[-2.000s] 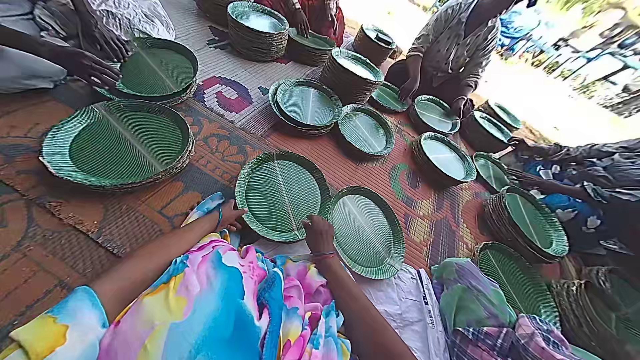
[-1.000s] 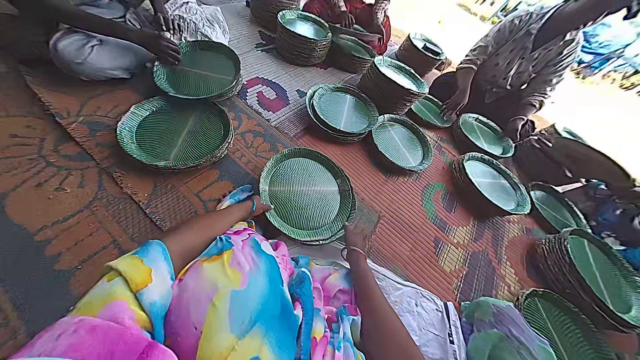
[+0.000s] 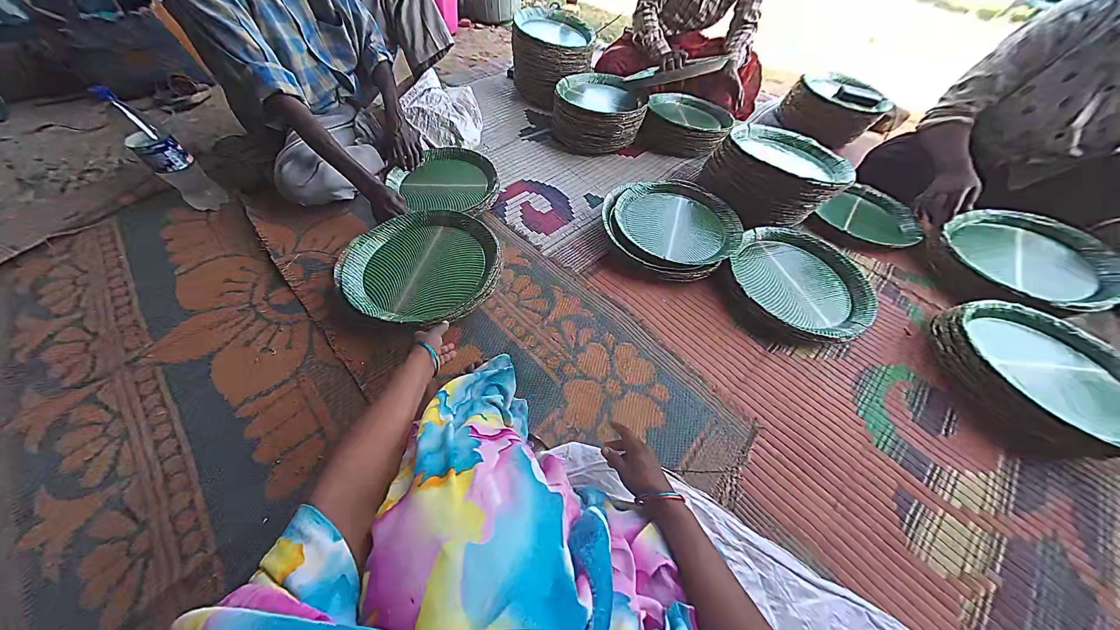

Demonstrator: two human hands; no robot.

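Note:
My left hand is at the near rim of a green leaf-patterned plate, which lies at the top of a pile left of centre. Its fingers touch or nearly touch the rim; whether they grip it I cannot tell. My right hand hangs over my lap beside a white cloth or sack, fingers apart and holding nothing. Just beyond the left pile is another green plate, with a person's hand at its edge.
Patterned mats cover the ground. Several plate stacks stand across the mat, including a tall stack and a near right one. People sit at the far left, far middle and right. A plastic bottle lies at the far left.
The plates that were between my hands no longer lie there. My left hand has moved to the left pile; my right hand has come away from the plates. The view has swung left.

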